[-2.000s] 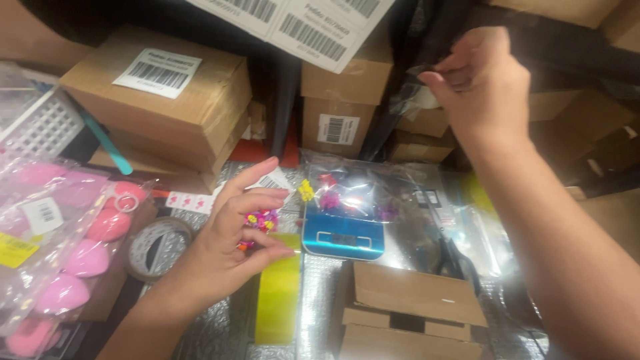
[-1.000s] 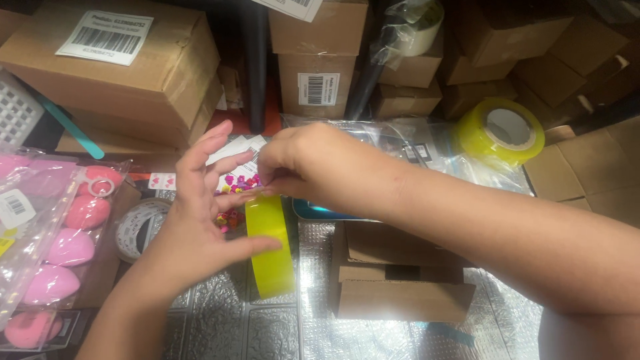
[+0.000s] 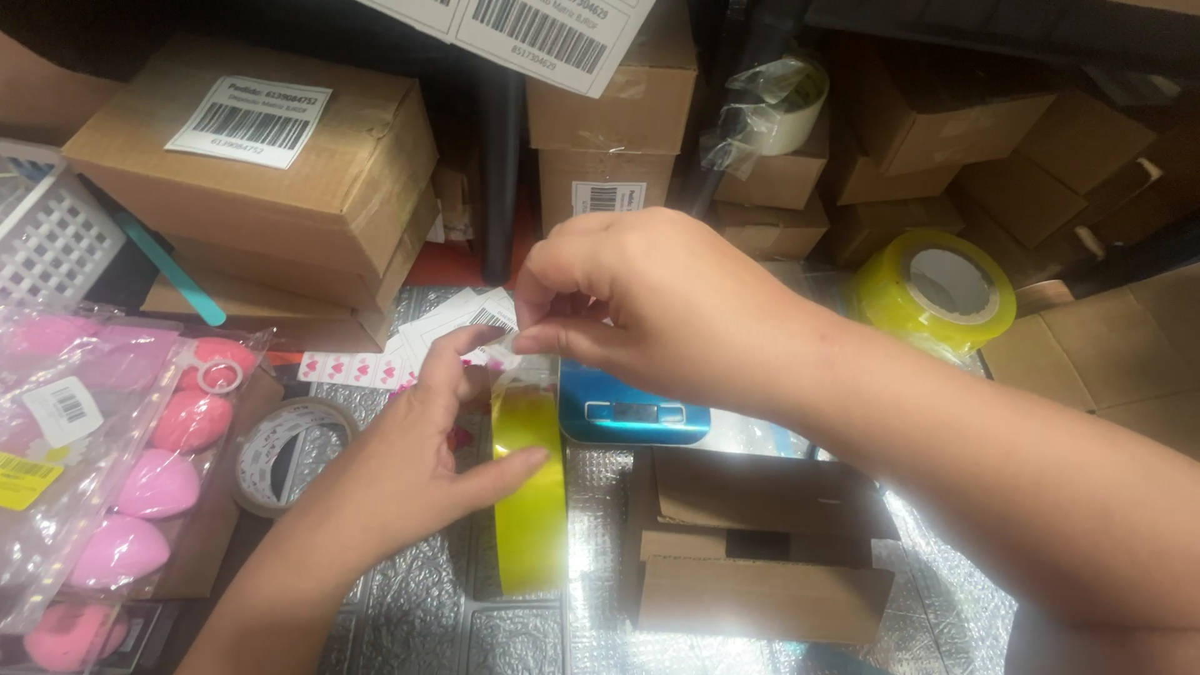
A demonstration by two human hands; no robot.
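My right hand (image 3: pixel 600 291) has its thumb and fingertips pinched on a small piece of clear plastic (image 3: pixel 506 352), just above the near end of my left hand's fingers. My left hand (image 3: pixel 441 441) is curved, thumb apart, beside a yellow tape roll standing on edge (image 3: pixel 527 487); whether it grips anything is hidden. Small pink pieces (image 3: pixel 405 382) show partly behind its fingers. A blue digital scale (image 3: pixel 647 420) lies under my right wrist. Nearer stands a small cardboard box (image 3: pixel 764 581). White labels and a strip with pink hearts (image 3: pixel 352 368) lie behind the left hand.
Packaged pink sponges (image 3: pixel 159 483) and a grey tape roll (image 3: pixel 292 455) are at left, below a large labelled carton (image 3: pixel 253 187) and white basket (image 3: pixel 61 225). A yellow tape roll (image 3: pixel 937 291) is at right. Black shelf posts (image 3: pixel 503 178) stand among stacked cartons.
My right hand has come down from the upper right to beside my left hand. Bright small pieces seen by my left hand earlier are now mostly hidden.
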